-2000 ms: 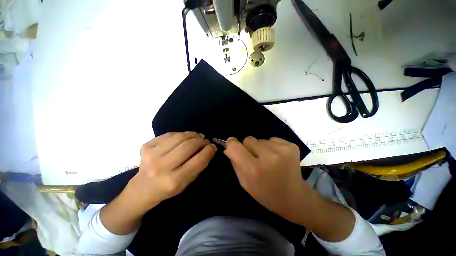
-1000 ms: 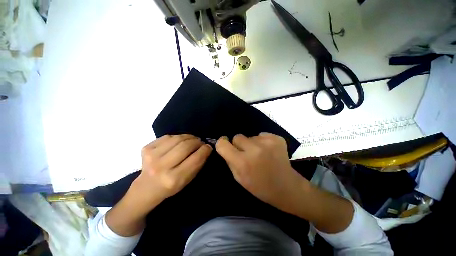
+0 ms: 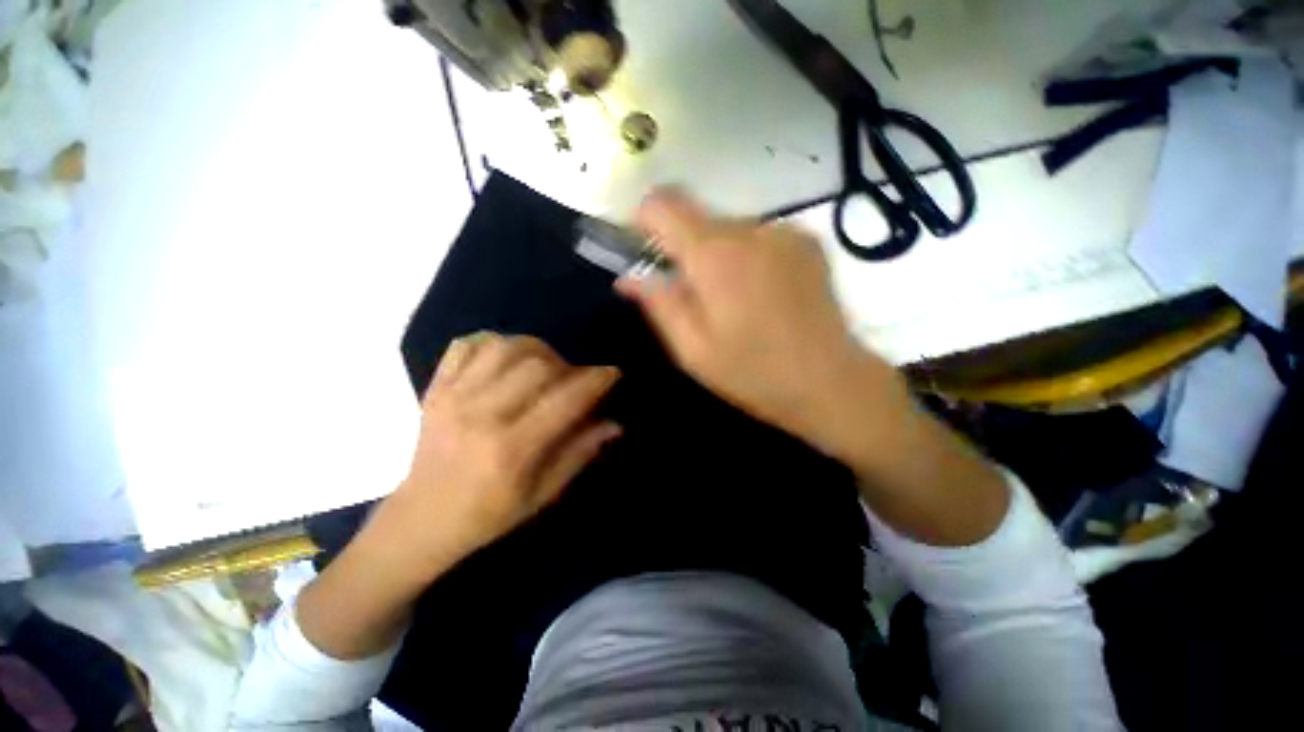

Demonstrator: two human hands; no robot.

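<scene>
The black fabric panel (image 3: 494, 272) lies over the table's front edge and down over the lap, one corner pointing toward the machine. My left hand (image 3: 508, 429) rests on the panel with fingers bent, pinching the cloth between thumb and fingers. My right hand (image 3: 744, 308) is raised at the panel's upper right edge, blurred. It holds small silver snips (image 3: 618, 249) between thumb and fingers, blades pointing left over the cloth. The part of the snips inside the palm is hidden.
The sewing machine head (image 3: 501, 40) is at the top, cut off by the frame. Large black shears (image 3: 858, 129) lie right of it. Black fabric strips (image 3: 1108, 115) and white paper pieces (image 3: 1223, 186) lie at the right. A yellow edge strip (image 3: 1101, 360) runs along the table front.
My right hand has moved up and away from my left hand, and the silver snips now show. My left hand stays on the cloth. The view has shifted, so the machine and shears sit further up and left.
</scene>
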